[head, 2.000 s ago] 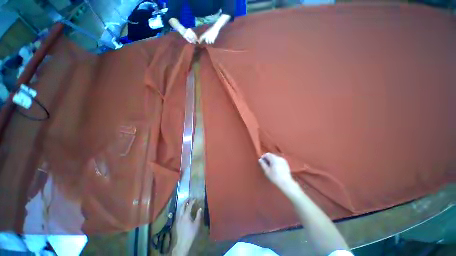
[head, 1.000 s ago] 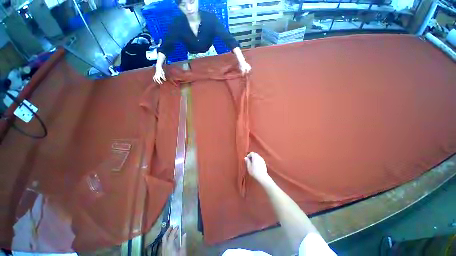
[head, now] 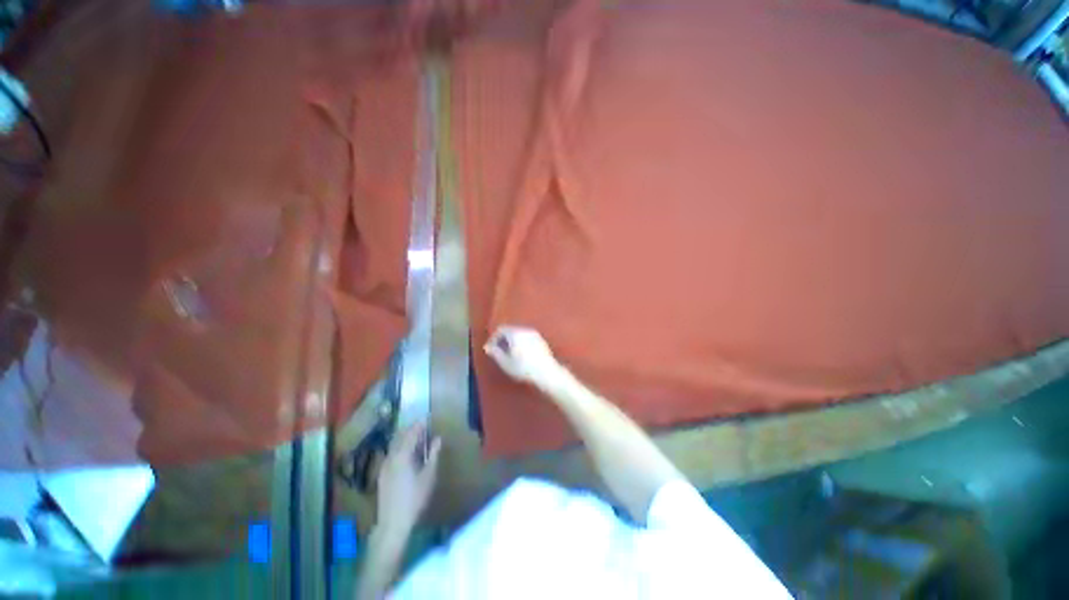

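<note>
Orange-red fabric (head: 762, 211) covers the table to the right of a long silver strip (head: 419, 281). My right hand (head: 519, 352) pinches the edge of the top ply near the lay's left end; a fold runs from it towards the far side. My left hand (head: 410, 459) is at the near end of the strip, with fingers on or around it; whether it grips the strip is unclear. Black-handled shears (head: 366, 459) lie left of the strip, partly hidden and blurred.
More orange-red fabric (head: 223, 258) lies bunched left of the strip. A metal rail (head: 311, 469) with blue tape runs at the near left. The worn table edge (head: 750, 449) curves along the near right. White paper-like pieces (head: 103, 498) show at lower left.
My right hand has moved left and nearer with the ply edge, close to the strip. The view has tilted down, so the other person is out of view. My left hand stays by the strip.
</note>
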